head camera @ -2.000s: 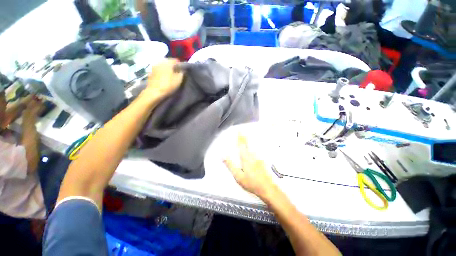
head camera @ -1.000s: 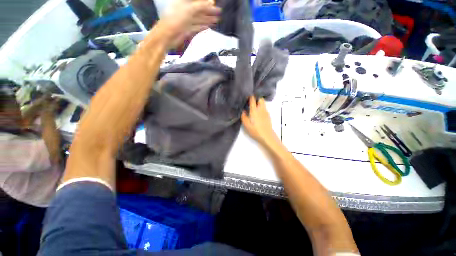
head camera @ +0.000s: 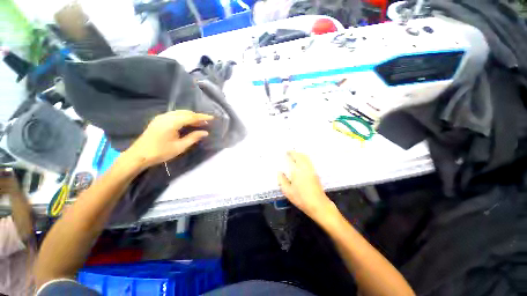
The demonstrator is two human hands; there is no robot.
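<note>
A dark grey garment (head camera: 133, 87) lies bunched on the white table at the left, its lower part hanging over the near edge. My left hand (head camera: 173, 136) is on the garment with thumb and fingers apart; whether it grips cloth cannot be told. My right hand (head camera: 300, 179) is over the table near its front edge, right of the garment, holding nothing visible. The sewing machine (head camera: 346, 58) with a blue stripe stands behind and to the right. Its presser foot area (head camera: 280, 107) has no garment under it.
Green and yellow scissors (head camera: 355, 128) lie right of the needle area. A heap of dark garments (head camera: 491, 115) is at the right. A blue crate (head camera: 150, 280) is below the table. A grey machine (head camera: 43, 136) and another person's arm (head camera: 17, 202) are at the left.
The view has turned right, showing more of the dark heap. My left hand has come down onto the garment. My right hand has come away from the cloth.
</note>
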